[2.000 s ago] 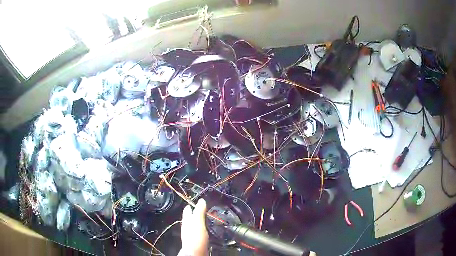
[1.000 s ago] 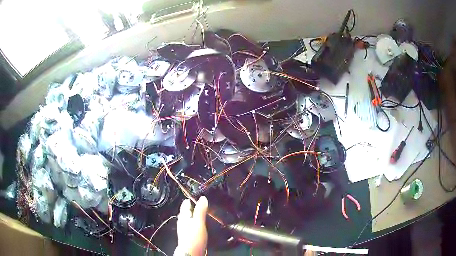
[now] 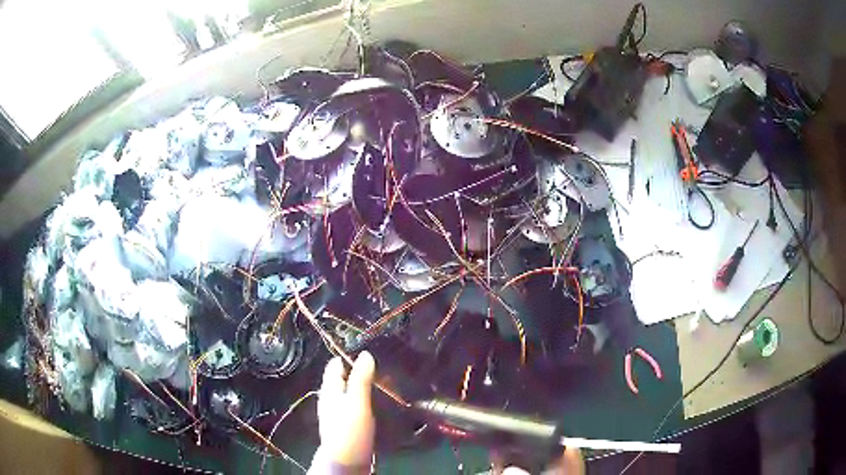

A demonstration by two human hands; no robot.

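My left hand (image 3: pixel 345 413) is at the bottom centre, its thumb and fingertips closed on a bundle of thin lead wires (image 3: pixel 318 327). The wires run up left from my fingers and down right towards the nozzle of a dark glue gun (image 3: pixel 496 423). A white glue stick (image 3: pixel 623 446) projects from the gun's rear to the right. My right hand (image 3: pixel 557 459) is at the bottom edge, partly cut off, around the gun's grip below the barrel. Whether the nozzle touches the wires or a dark housing under it cannot be told.
Wired round housings (image 3: pixel 271 341) lie around and beyond my hands. Bagged parts (image 3: pixel 121 278) are heaped at left. Pink pliers (image 3: pixel 643 369), a screwdriver (image 3: pixel 736 262), an orange-handled tool (image 3: pixel 685 153), a solder spool (image 3: pixel 759 341) and a black box (image 3: pixel 608 88) lie at right.
The glue gun has tilted to a flatter angle and its white stick has come into view. The housing seen under the nozzle earlier no longer shows clearly. The whole view has shifted slightly.
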